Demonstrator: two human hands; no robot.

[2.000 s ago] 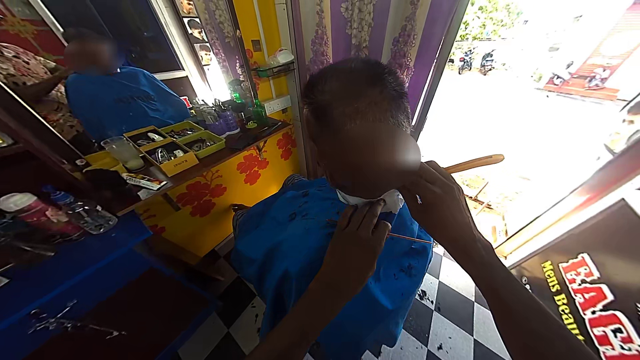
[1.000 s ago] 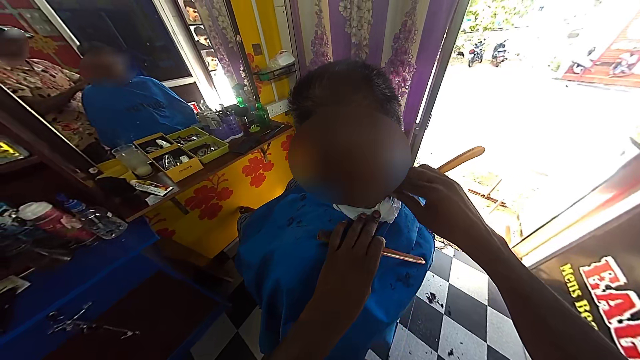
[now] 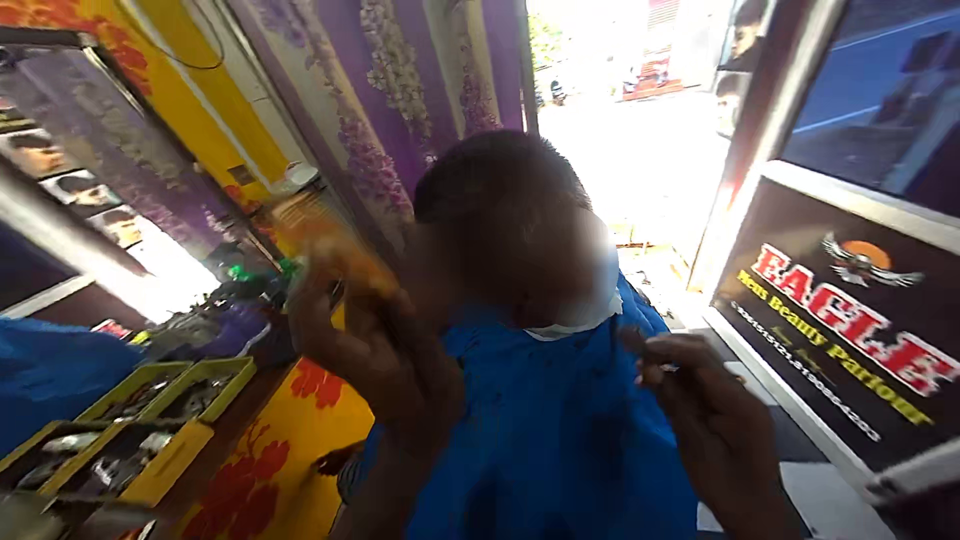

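A seated person in a blue cape (image 3: 555,420) faces me, with a white neck strip (image 3: 576,330) around the collar. My left hand (image 3: 375,337) is raised on the left of the person's head, its fingers closed on a blurred orange-brown comb (image 3: 341,240). On the right, over the cape, my right hand (image 3: 701,397) pinches what appears to be the straight razor from the earlier frames; only a small metal glint and a bit of orange handle show between the fingers. Dark hair clippings lie on the cape.
A counter at the left holds yellow-green divided trays (image 3: 199,397) of small tools, near a mirror (image 3: 67,150). Behind the person hangs a purple flowered curtain (image 3: 390,75). A glass door with a lettered lower panel (image 3: 840,322) stands at the right.
My left hand has risen from the person's collar to beside the head with the comb. My right hand has left the neck and is lower, over the cape. The view has shifted closer and right.
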